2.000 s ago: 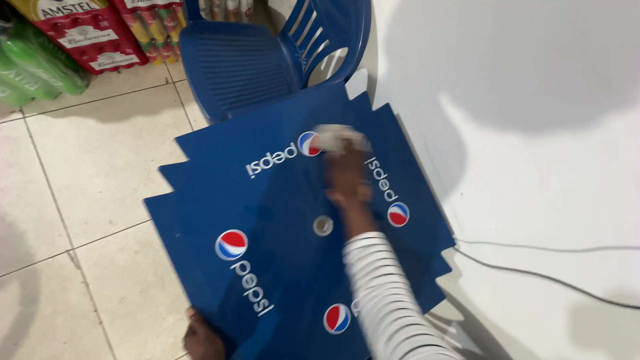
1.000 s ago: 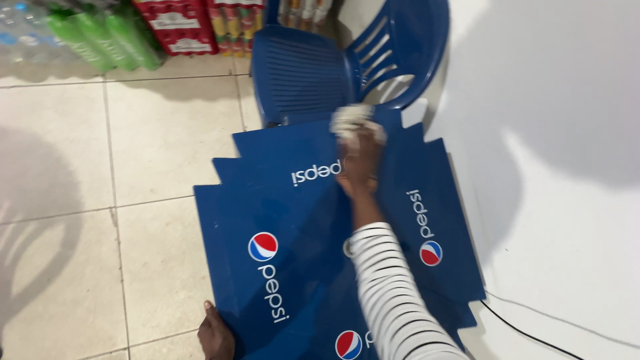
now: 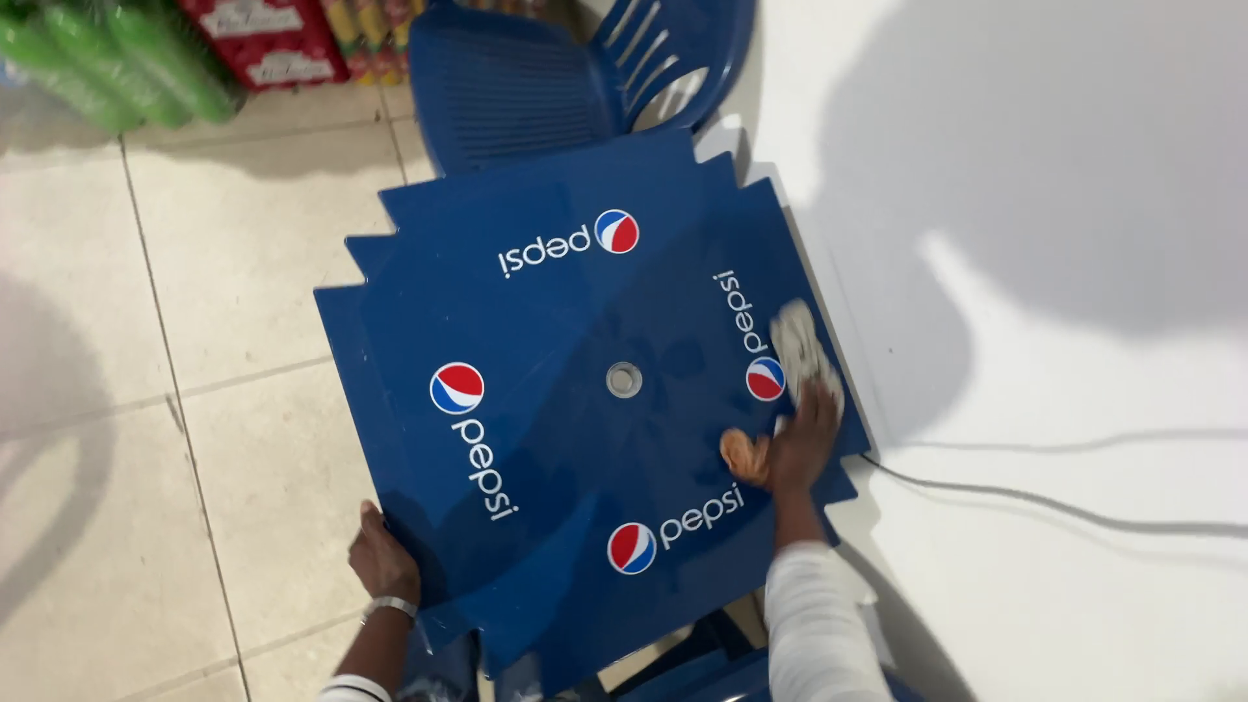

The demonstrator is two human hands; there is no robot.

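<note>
A blue plastic table (image 3: 546, 341) with Pepsi logos and stepped corners fills the middle of the head view. My right hand (image 3: 804, 439) presses a whitish cloth (image 3: 804, 346) on the tabletop by its right edge, beside one logo. An orange-brown piece, perhaps cloth (image 3: 746, 456), shows by that hand's left side; what it is cannot be made out. My left hand (image 3: 383, 558), with a metal band on its wrist, holds the table's left edge near the lower corner. Its fingertips under the edge are partly hidden. A round cap (image 3: 624, 379) sits at the table's centre.
A blue plastic chair (image 3: 512, 88) stands against the table's far side, and part of another (image 3: 692, 673) shows at the near side. A white wall (image 3: 1053, 390) with a cable (image 3: 1033, 497) runs along the right. Packs of green bottles (image 3: 146, 58) and red packs (image 3: 278, 44) stand on the tiled floor (image 3: 263, 234).
My right hand and the whitish cloth have moved from the table's far side to its right edge. My left hand stays at the left edge.
</note>
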